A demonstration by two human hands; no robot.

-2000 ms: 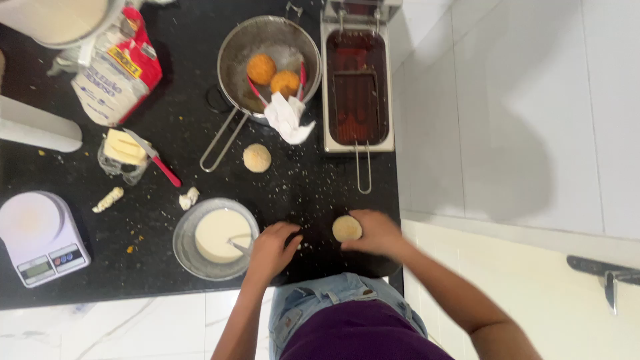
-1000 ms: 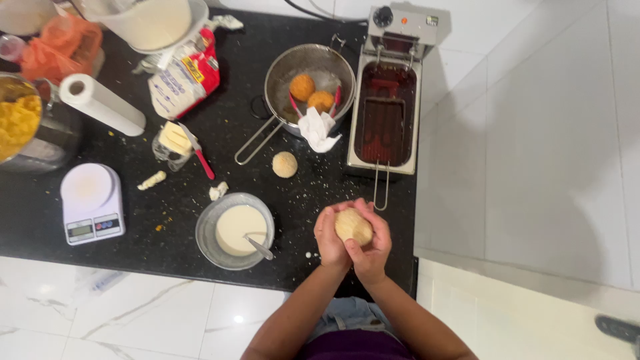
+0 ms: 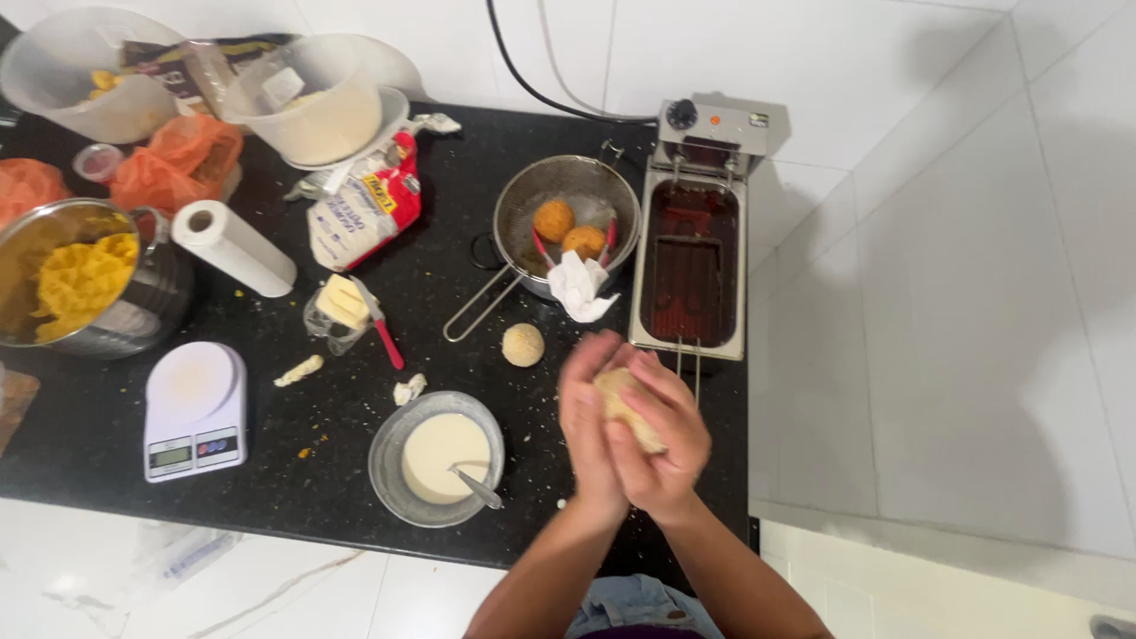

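A pale ball of dough is cupped between my left hand and my right hand, above the black counter in front of the deep fryer. My fingers partly cover it. A second pale, coated ball rests on the counter to the left of my hands. Beyond it, two browned balls lie in a wire strainer with red-edged tongs and a crumpled white paper. A metal bowl of creamy white liquid, with a spoon in it, stands left of my wrists.
The deep fryer holds dark oil; its basket handle points toward me. Leftward are a red-handled knife, butter, a kitchen scale, a paper roll, a flour bag and a pot of yellow mash.
Two seconds ago my hands were apart, the right one at a pale piece on the counter. They then came together around the dough and are now raised. The view has shifted.
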